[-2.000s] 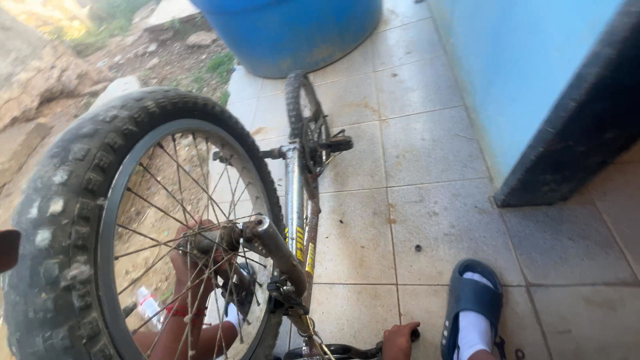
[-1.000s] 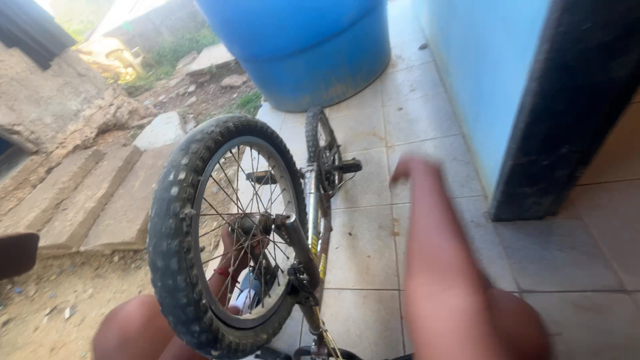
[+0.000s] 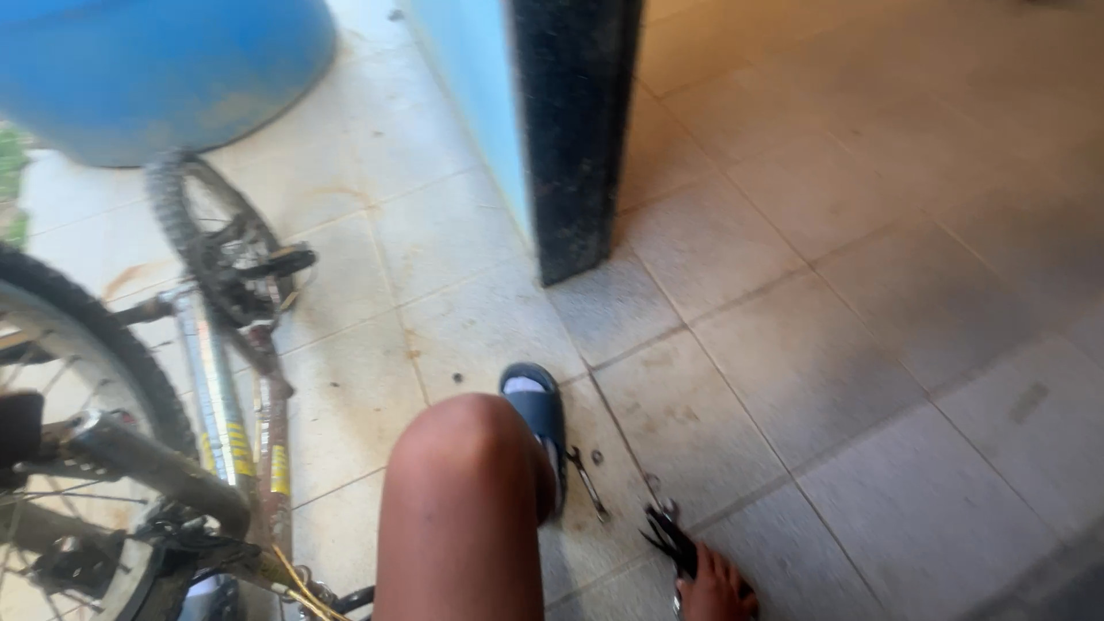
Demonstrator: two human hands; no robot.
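Observation:
At the bottom, right of centre, my right hand (image 3: pixel 716 586) is low over the floor tiles, its fingers against a black-handled tool (image 3: pixel 673 539), which looks like pliers; blur hides whether they are closed on it. A small metal wrench (image 3: pixel 589 485) lies on the tiles to the left of that hand, beside my sandal. Close to the wrench is a small round metal piece (image 3: pixel 597 457). My left hand is out of view. At the left, a bicycle's near wheel (image 3: pixel 129 371) and its silver frame (image 3: pixel 211 379) show, with cables at the handlebar end.
A large blue tub (image 3: pixel 172 78) stands behind the bicycle's far wheel (image 3: pixel 207 233). A light blue wall ends in a dark corner edge (image 3: pixel 573 138). My bent knee (image 3: pixel 470 483) and sandaled foot (image 3: pixel 535 401) are between the bicycle and the tools.
My right hand has left the handlebar area, passed over the tiles, and is now at the black-handled tool. My left hand, earlier at the near wheel's hub, is out of view. The view has swung right.

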